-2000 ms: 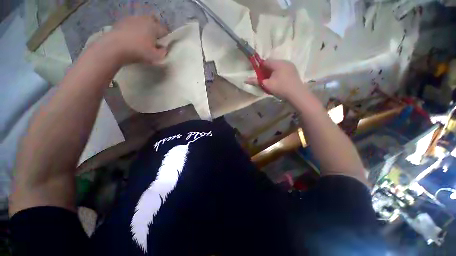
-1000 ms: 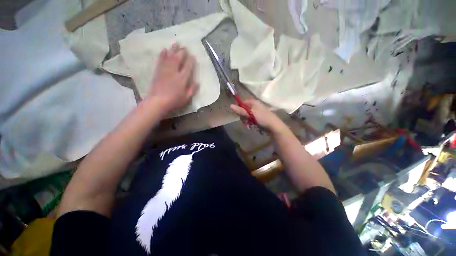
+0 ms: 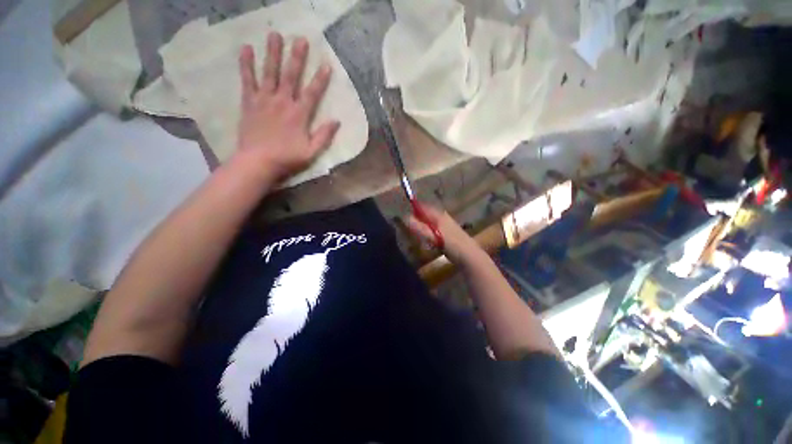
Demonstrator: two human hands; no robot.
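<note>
A cream cut piece (image 3: pixel 204 65) lies flat on the grey-beige table. My left hand (image 3: pixel 282 113) rests flat on it with the fingers spread and holds nothing. My right hand (image 3: pixel 441 234) holds the shears (image 3: pixel 425 218) by the red handles near the table's front edge. The long blades point away from me, to the right of the cream piece, and touch no cloth that I can see. Whether the blades are fully closed is too small to tell.
White panels (image 3: pixel 113 191) lie at the left. A wooden ruler (image 3: pixel 80 17) is at the upper left. More cream pieces (image 3: pixel 499 95) lie to the right, with white scraps (image 3: pixel 599 35) behind them. Brightly lit clutter (image 3: pixel 669 329) fills the lower right.
My left hand first gripped the cream piece, then came down on it; its fingers are now spread wide. The piece lies flat. My right hand has drawn back towards me with the shears.
</note>
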